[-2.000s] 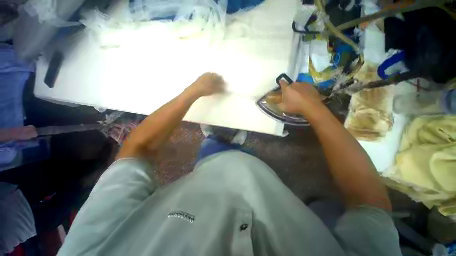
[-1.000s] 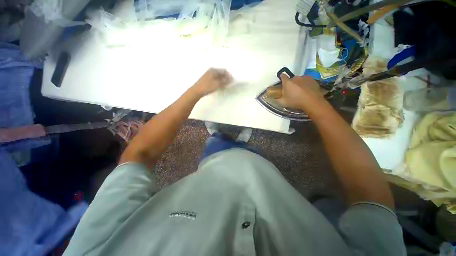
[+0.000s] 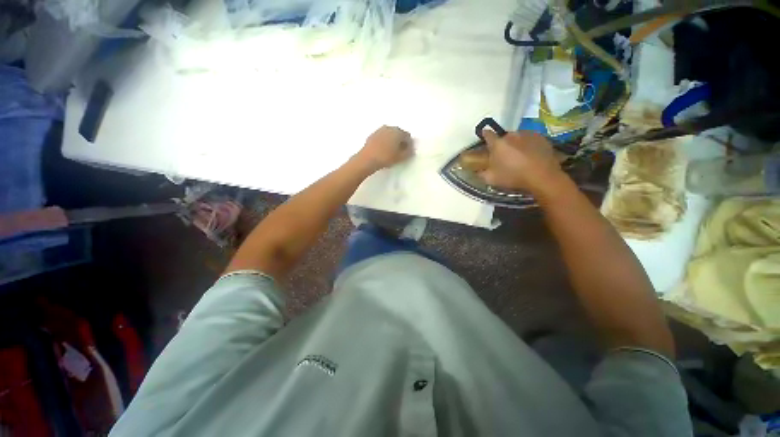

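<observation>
The steam iron (image 3: 466, 175) rests on the right end of the white pressing table (image 3: 257, 128), its pointed metal tip facing left. My right hand (image 3: 519, 160) is closed around its handle; a black loop stands up at the far end. My left hand (image 3: 391, 147) is just left of the iron, low over the table, with its fingers curled. Whether it holds a thin white strip cannot be told against the bright white table. Loose sheer white fabric strips (image 3: 359, 38) lie in a tangle at the far side.
A black phone (image 3: 96, 111) lies at the table's left end. Right of the table are a pad with brown scorch marks (image 3: 643, 189), yellowish cloth (image 3: 740, 256) and tangled hoses and cables (image 3: 590, 141). Blue cloth (image 3: 26, 145) hangs at left. A grey padded form (image 3: 77, 51) is at far left.
My left hand has moved a little right and nearer to the iron. The iron and my right hand have stayed in nearly the same place. The view has shifted slightly.
</observation>
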